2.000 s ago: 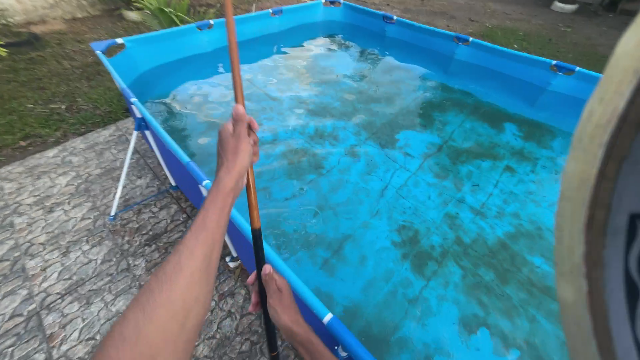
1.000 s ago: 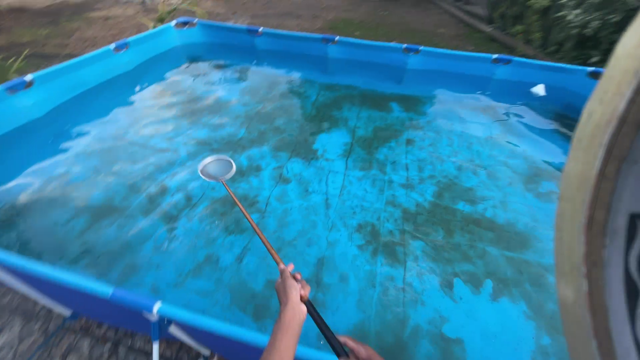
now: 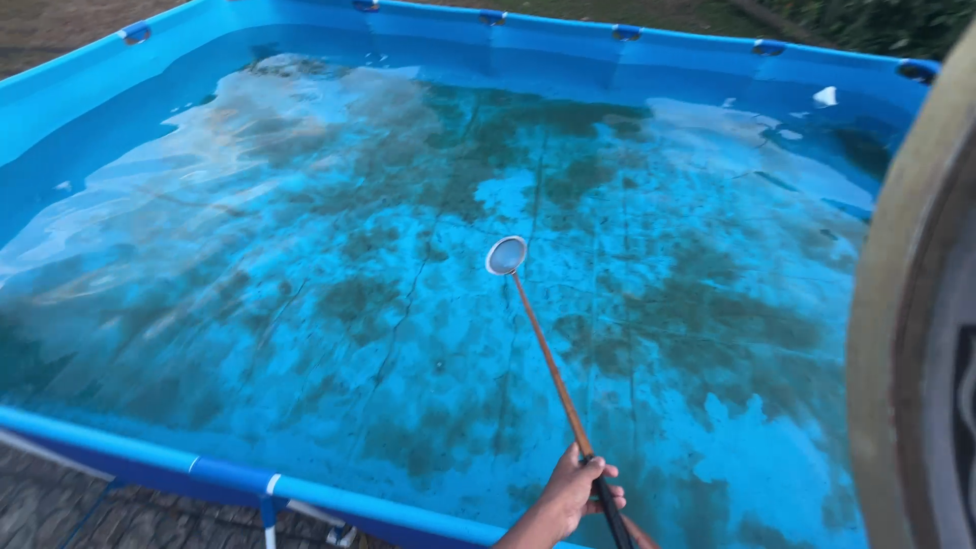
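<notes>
A small round strainer with a pale rim point(image 3: 506, 255) is at the far end of a long pole, over the middle of the pool water. The pole point(image 3: 550, 362) is copper-brown above and black near the hands. My left hand point(image 3: 573, 488) holds it around the join of the two colours, some fingers loosely spread. Only a sliver of my right hand point(image 3: 639, 531) shows at the bottom edge, just right of the black part; its grip is hidden. Dark patches and wrinkles mark the blue pool floor point(image 3: 507, 194) under the water.
The near blue rail of the pool point(image 3: 396, 508) crosses the lower left, with a white leg point(image 3: 269, 534) over stone paving point(image 3: 46, 507). A white object point(image 3: 825, 96) lies by the far right wall. A large round-edged object point(image 3: 888, 335) blocks the right side.
The pole, upright at first with its strainer out of view, now slants out over the water. My right hand has mostly left the picture. The view has swung right.
</notes>
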